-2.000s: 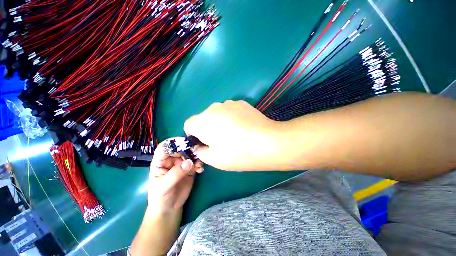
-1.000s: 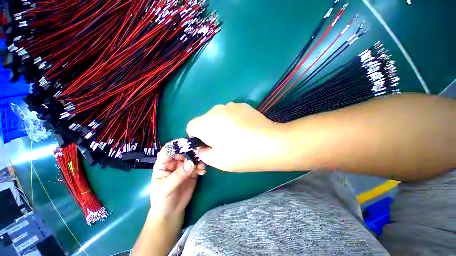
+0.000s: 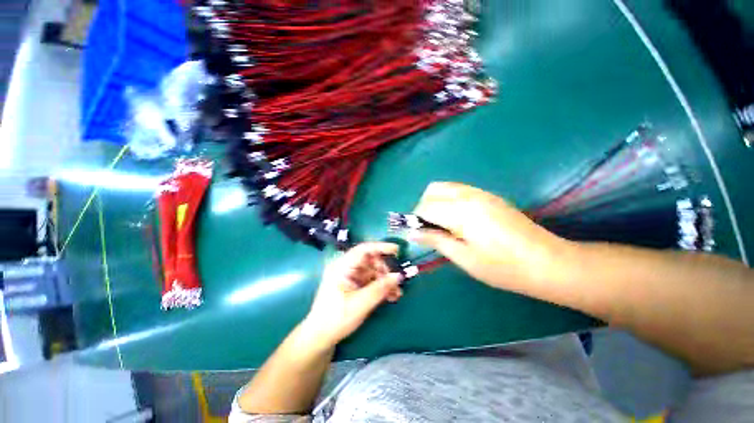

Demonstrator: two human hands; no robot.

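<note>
My left hand [image 3: 354,287] holds a small black connector housing [image 3: 393,263] with white marks between thumb and fingers. A red lead [image 3: 430,266] runs from it to the right, under my right hand. My right hand [image 3: 475,231] grips a bunch of black wires [image 3: 620,228]. Their silvery tips [image 3: 403,221] stick out left of my fingers, a little above the housing and apart from it. The wires pass under my right wrist and fan out at the right. Blurred red and black leads [image 3: 591,175] lie beside them.
A large red-and-black harness pile [image 3: 331,91] lies behind my left hand. A tied red wire bundle [image 3: 180,235] lies at left. A clear plastic bag [image 3: 165,111] and blue bin [image 3: 132,66] are at upper left. Black wires [image 3: 719,49] lie at far upper right.
The view has turned and shifted left. My hands, close together before, are now a little apart. The wire tips in my right hand are clear of my left fingers.
</note>
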